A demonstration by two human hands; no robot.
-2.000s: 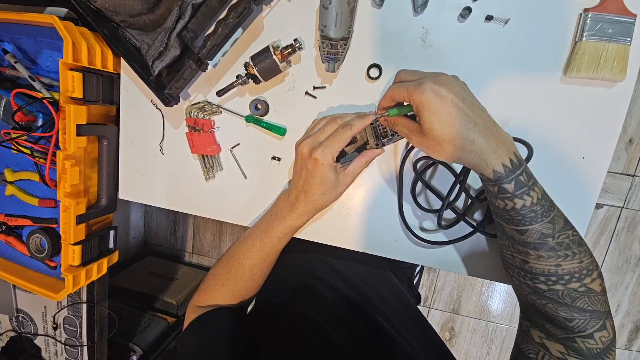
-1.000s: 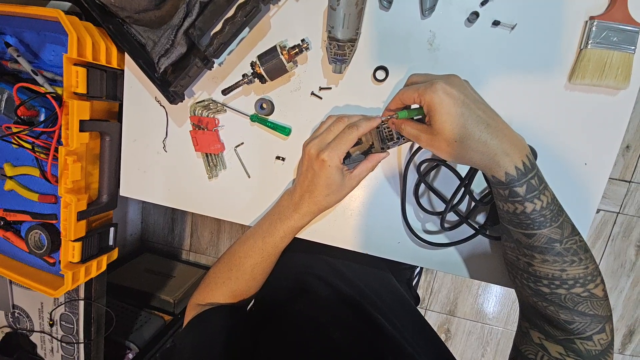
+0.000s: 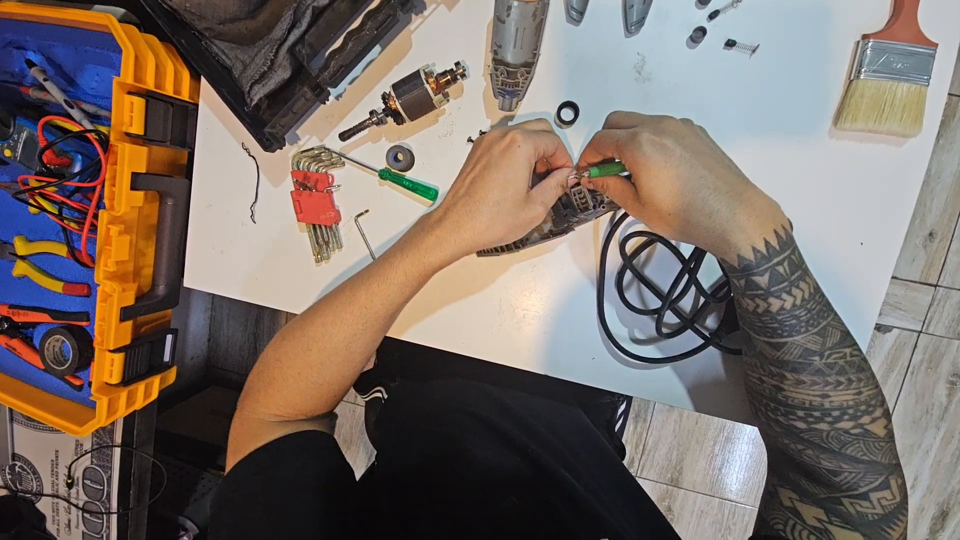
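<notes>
My left hand [image 3: 517, 176] has its thumb and fingertips pinched at a small metallic piece, over the grey housing half of a power tool [image 3: 555, 221]. Just right of it, my right hand [image 3: 649, 169] holds a small tool with a green handle [image 3: 606, 169], its tip at the left fingertips. What the left fingertips pinch is too small to name. The housing lies under both hands, partly hidden. A black power cord [image 3: 611, 319] lies coiled below my right hand. Beyond my left hand lie a motor armature [image 3: 420, 96] and another grey housing part [image 3: 516, 45].
On the white table [image 3: 487, 300] lie a red-held hex key set [image 3: 315, 206], a loose hex key [image 3: 364, 234], a green-handled screwdriver [image 3: 407, 184], a grey ring [image 3: 400, 157], a black ring [image 3: 567, 113], springs [image 3: 741, 47] and a paintbrush [image 3: 885, 90]. An orange toolbox [image 3: 139, 225] stands left.
My left hand has shifted its grip: its fingers lay along the housing before and now pinch beside the green-handled tool. More of the housing's left end shows.
</notes>
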